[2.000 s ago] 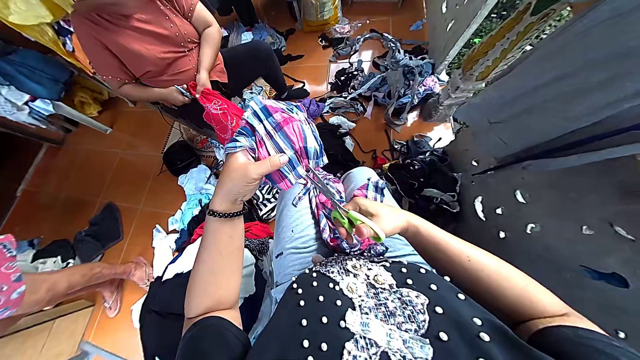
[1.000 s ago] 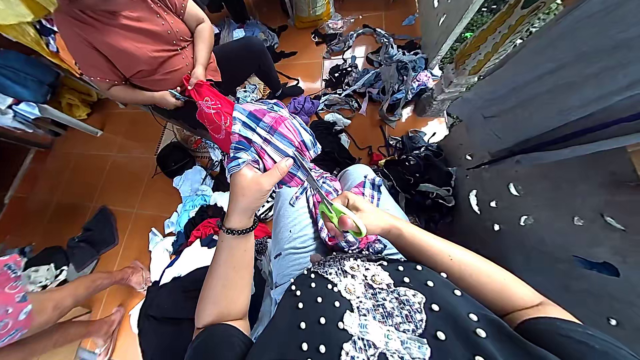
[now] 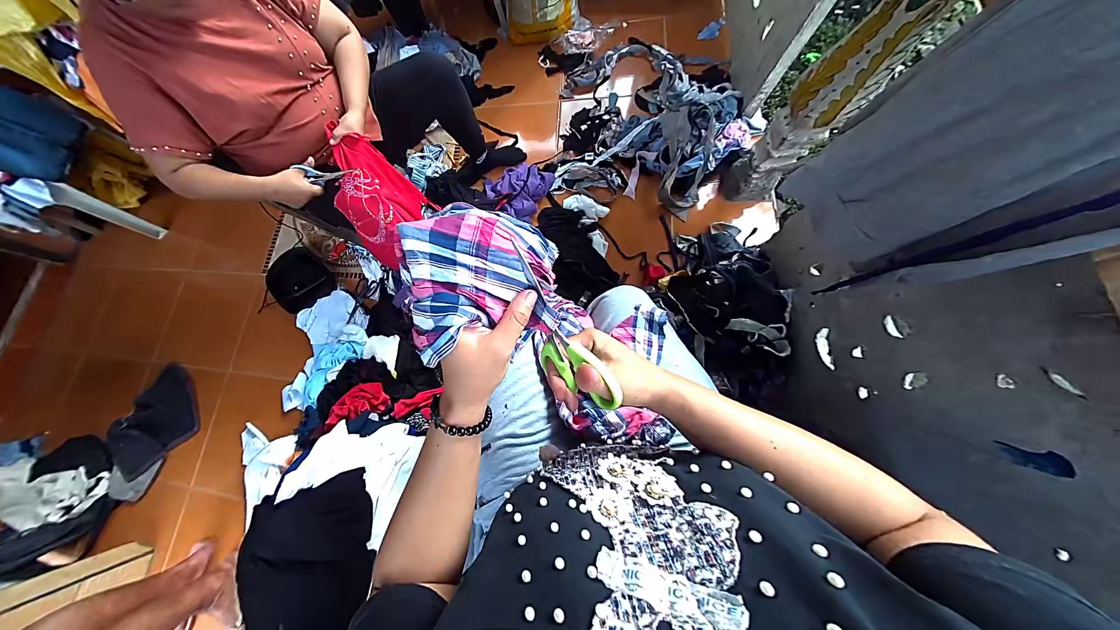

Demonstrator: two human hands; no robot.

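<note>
A pink, blue and white plaid cloth [image 3: 464,267] is bunched over my lap. My left hand [image 3: 479,354] grips its near edge, thumb on top. My right hand [image 3: 608,372] has its fingers through the green handles of a pair of scissors [image 3: 569,359], whose metal blades point up and away into the plaid fabric. How far apart the blades are is hard to tell. More plaid cloth [image 3: 612,424] lies below my right hand, over my light grey-blue trousers [image 3: 516,420].
Opposite, a person [image 3: 236,87] holds scissors [image 3: 328,175] at a red cloth [image 3: 372,197] that reaches the plaid. Clothes [image 3: 350,455] are heaped at left; fabric strips [image 3: 674,122] lie beyond. A dark grey sheet with holes [image 3: 945,367] hangs at right. Bare feet [image 3: 188,582] show lower left.
The scissors have come away from their earlier position low on the cloth and sit a little differently in the plaid. The person opposite has drawn the red cloth out more.
</note>
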